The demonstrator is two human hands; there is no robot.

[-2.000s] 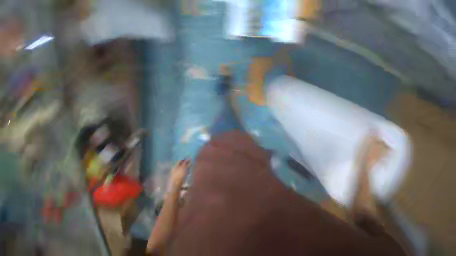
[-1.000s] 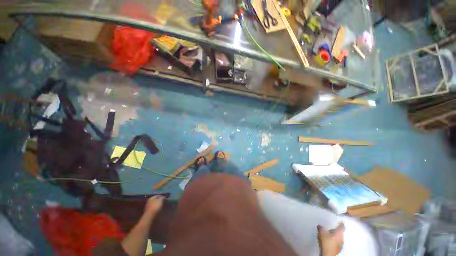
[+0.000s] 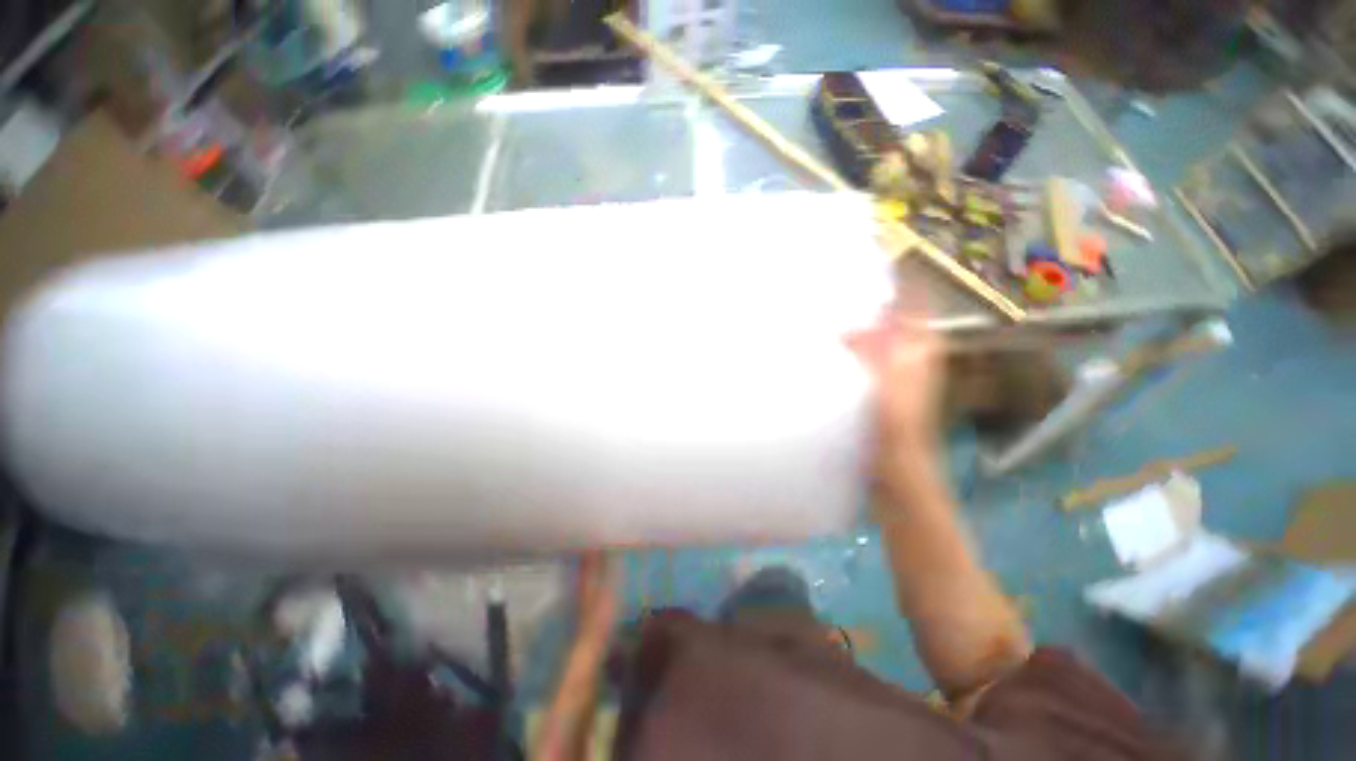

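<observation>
A large white bubble wrap roll (image 3: 446, 372) lies crosswise in front of me, raised over the near edge of the glass-topped table (image 3: 595, 156). My right hand (image 3: 895, 350) grips its right end; the hand is blurred. My left forearm reaches under the roll from below, and my left hand is hidden behind it. A framed painting (image 3: 1234, 602) with a blue and white face lies low at the right, with white pieces at its corners.
A long wood strip (image 3: 744, 119) lies slantwise on the table. An orange-red and blue tape dispenser (image 3: 1047, 280) and clutter lie at its right end. Cardboard (image 3: 104, 223) stands at the left. A wood frame (image 3: 1264, 193) is at the far right. Dark straps lie on the floor.
The roll has come up from low at my right side to across my front, over the table edge. The view has shifted towards the table. My left hand has gone out of sight under the roll.
</observation>
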